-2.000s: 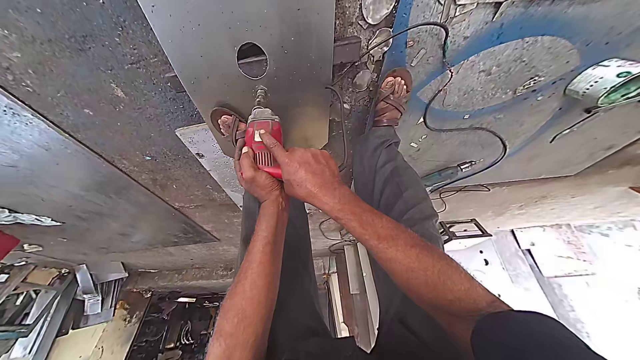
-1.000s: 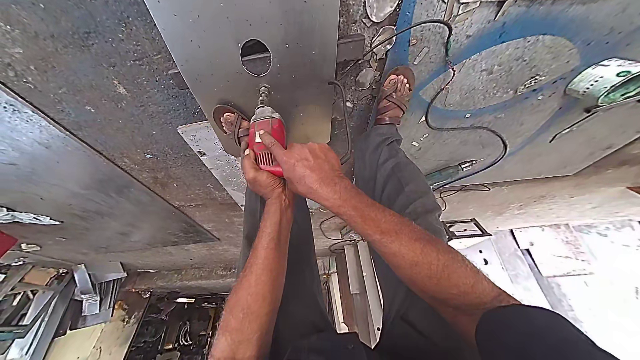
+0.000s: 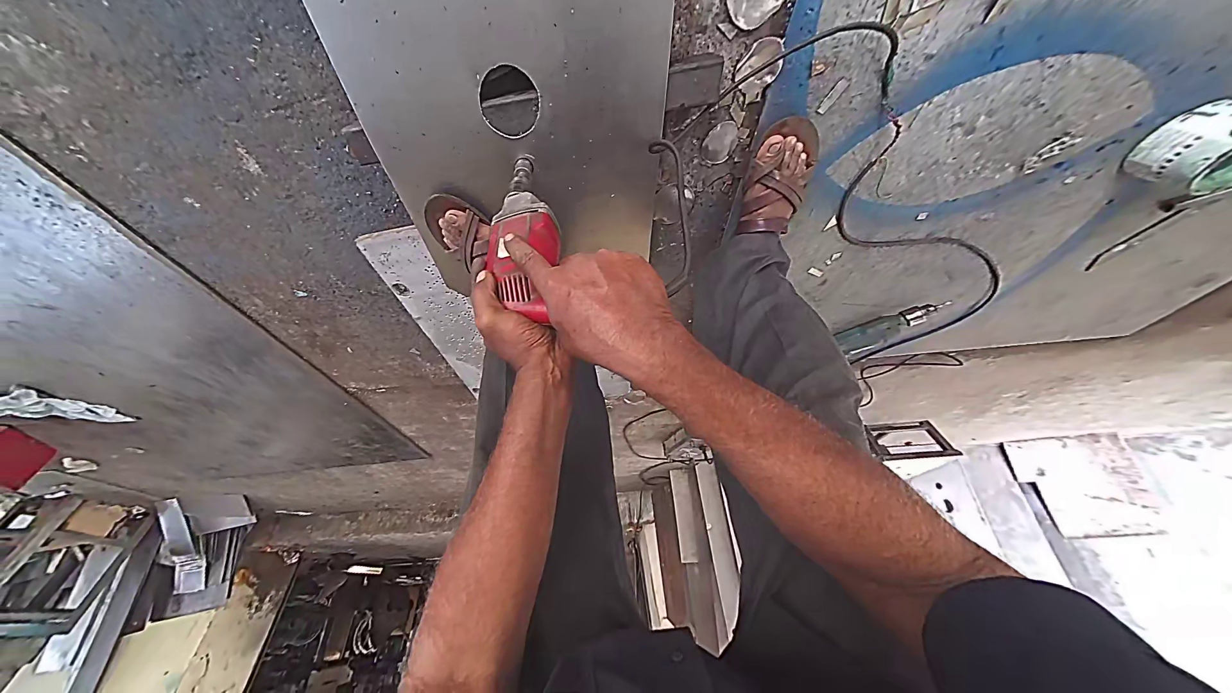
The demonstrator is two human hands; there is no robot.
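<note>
A red power drill [image 3: 525,245] points away from me over a grey sheet-metal panel [image 3: 597,106]. Its chuck and bit [image 3: 522,173] lie just below a round hole [image 3: 509,101] in the panel; whether the tip touches the metal I cannot tell. My left hand [image 3: 515,327] is wrapped round the drill's left side and rear. From the right, my right hand [image 3: 602,303] lies against the drill body with its index finger stretched along the top. My sandalled left foot [image 3: 457,231] rests at the panel's left edge.
My right foot [image 3: 778,178] stands on the floor beside a blue-painted sheet [image 3: 962,241]. A black cable [image 3: 852,197] loops across that sheet near another power tool [image 3: 881,330] and a perforated metal cylinder [image 3: 1179,149]. A large metal sheet [image 3: 192,346] lies left; scrap metal [image 3: 183,549] is piled lower left.
</note>
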